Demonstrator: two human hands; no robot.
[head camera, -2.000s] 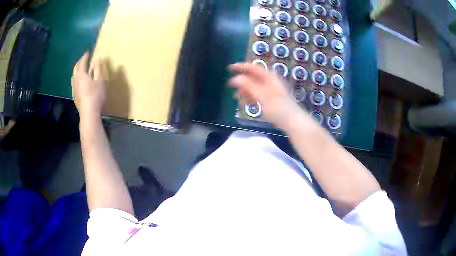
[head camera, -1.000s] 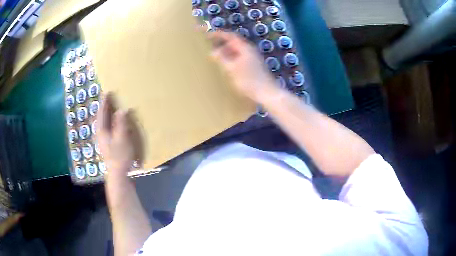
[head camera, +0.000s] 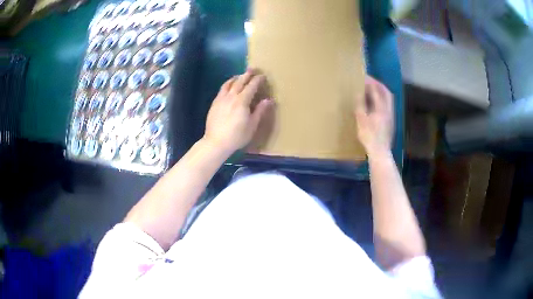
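A tan cardboard divider sheet lies flat over the right tray on the bench and hides its parts. My left hand is at the sheet's left edge, thumb over its surface. My right hand is at its right edge, fingers bent against it. Both hands hold the sheet by its sides. On the left, an uncovered clear blister tray shows rows of round parts with silver-white rims. It sits on a dark-sided stack.
The green workbench lies under both trays. A dark ridged stack is at the far left. A tan carton stands right of the bench. Blue cloth shows at the lower left.
The cardboard sheet has moved from the left stack to the right tray, carried by both hands. The left tray is now uncovered and the right one covered.
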